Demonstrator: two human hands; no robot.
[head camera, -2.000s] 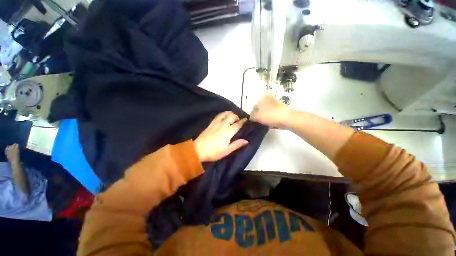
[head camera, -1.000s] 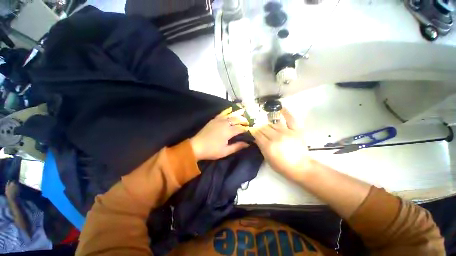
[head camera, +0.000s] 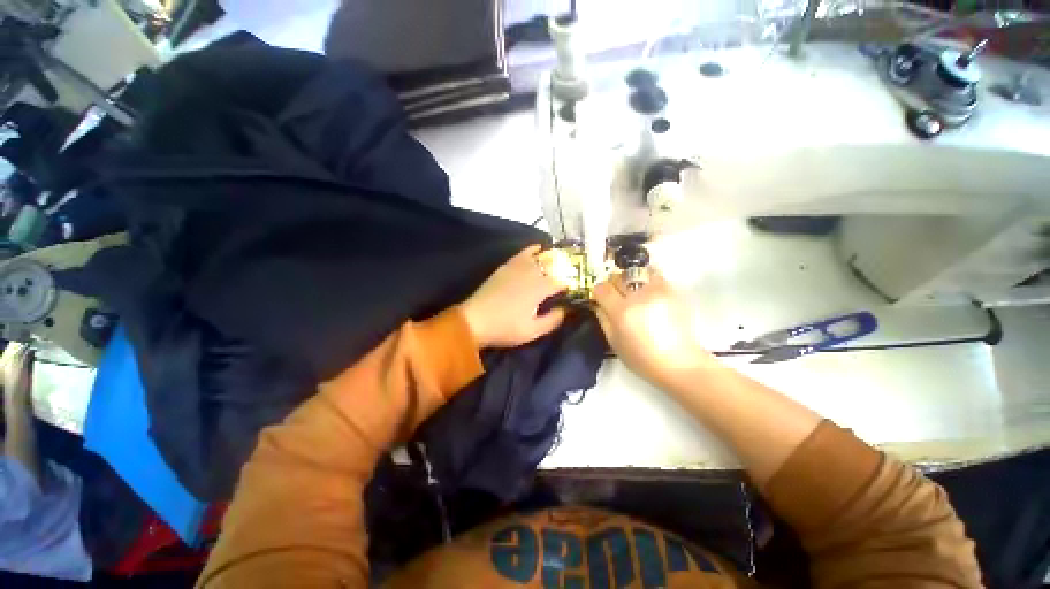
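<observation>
A large dark garment (head camera: pixel 311 253) spreads over the left of the table and hangs over the front edge toward my lap. Its narrow right end lies under the head of the white sewing machine (head camera: pixel 737 138), at the brightly lit presser foot area (head camera: pixel 581 274). My left hand (head camera: pixel 515 301) holds the cloth just left of the presser foot. My right hand (head camera: pixel 647 326) is just right of the foot, fingertips at the cloth edge. The fingertips of both hands are partly lost in glare. The needle cannot be made out.
Blue-handled thread snips (head camera: pixel 809 335) lie right of my right hand. Stacked dark pieces (head camera: pixel 432 58) lie behind the garment. A blue sheet (head camera: pixel 132 426) hangs at the left table edge. Another machine (head camera: pixel 46 301) and a person's arm (head camera: pixel 17 397) are at far left.
Both hands have moved from in front of the machine to the presser foot, bringing the garment edge there. Since a second ago the hands have shifted little; the view has moved slightly.
</observation>
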